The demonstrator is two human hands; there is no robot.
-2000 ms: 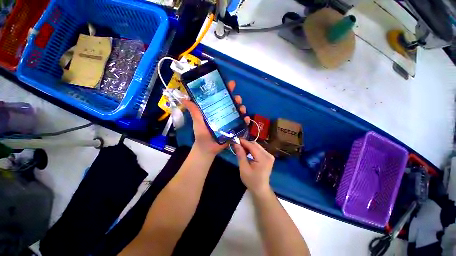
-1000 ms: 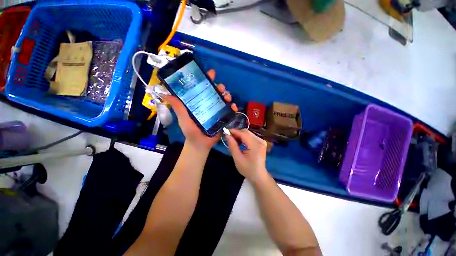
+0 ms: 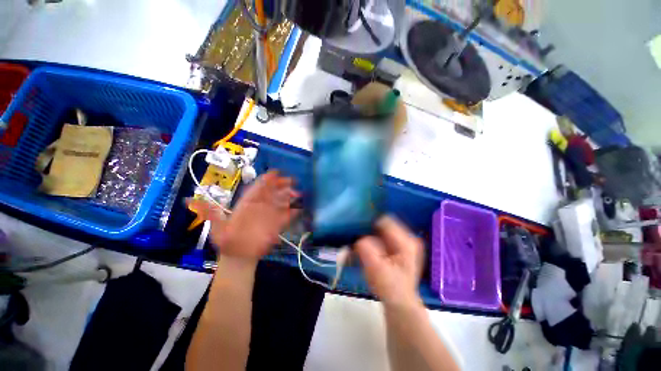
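A dark smartphone (image 3: 346,177) with a lit, blurred screen stands roughly upright in the middle of the view. My right hand (image 3: 391,257) is blurred and grips its lower right edge. My left hand (image 3: 254,217) is left of the phone, apart from it, with its fingers spread and nothing in it. A thin white cable (image 3: 308,259) loops below the phone between my hands; its end lies near my right fingers, and I cannot tell if it is plugged in. A yellow and white power strip (image 3: 219,176) with white plugs is behind my left hand.
A blue plastic basket (image 3: 190,116) with tan and clear bags stands left. A blue trough (image 3: 413,194) runs between the tables. A purple tray (image 3: 467,253) sits in its right part. Scissors (image 3: 501,335) lie at right. Black fabric pieces (image 3: 127,319) lie in front. Machines stand beyond.
My left hand has let go of the phone and opened to its left. The phone is now in my right hand, further right and more upright. The view has tilted up.
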